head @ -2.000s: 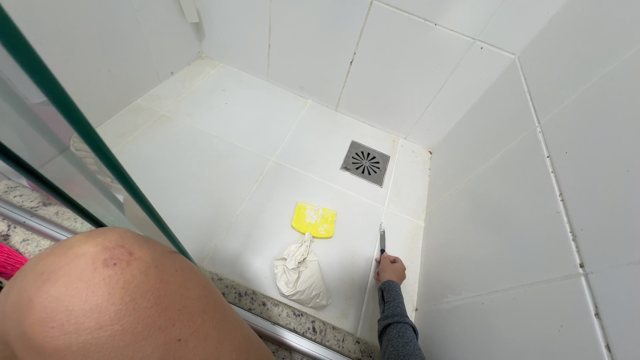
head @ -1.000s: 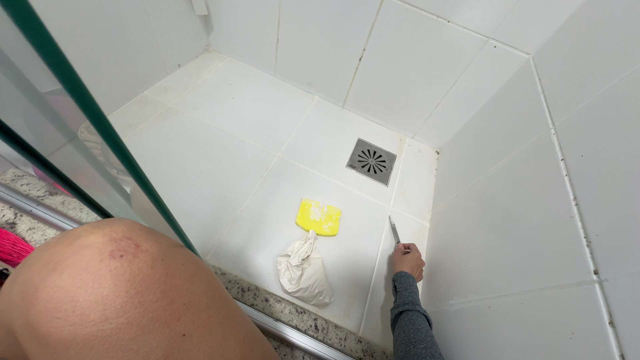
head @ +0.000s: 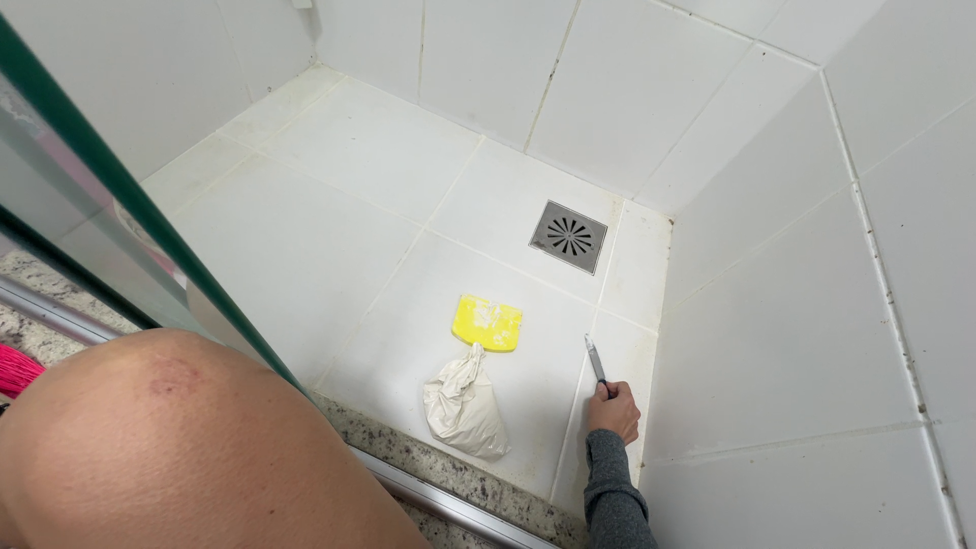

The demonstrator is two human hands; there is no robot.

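Note:
My right hand point(head: 614, 414), in a grey sleeve, grips the dark handle of a knife-like tool with a narrow metal blade point(head: 595, 358). Its tip, with a little pale matter on it, lies over or on the white floor tile beside a grout line; contact cannot be told. Left of the hand, a knotted white plastic bag point(head: 465, 408) rests on the floor, bulging with its contents. Against its knot lies a yellow plastic scraper point(head: 486, 324) smeared with white paste. My left hand is out of view.
A square metal drain grate point(head: 569, 237) is set in the floor beyond the tool. Tiled walls rise behind and at right. A green-edged glass panel point(head: 152, 206), a speckled stone sill point(head: 450, 473) with a metal rail point(head: 450, 503), and my bare knee point(head: 183, 442) border the left and near side.
The blade tip now points up and to the left, where two seconds ago it pointed nearly straight ahead. My right hand keeps its hold on the tool. The bag and scraper have stayed in place.

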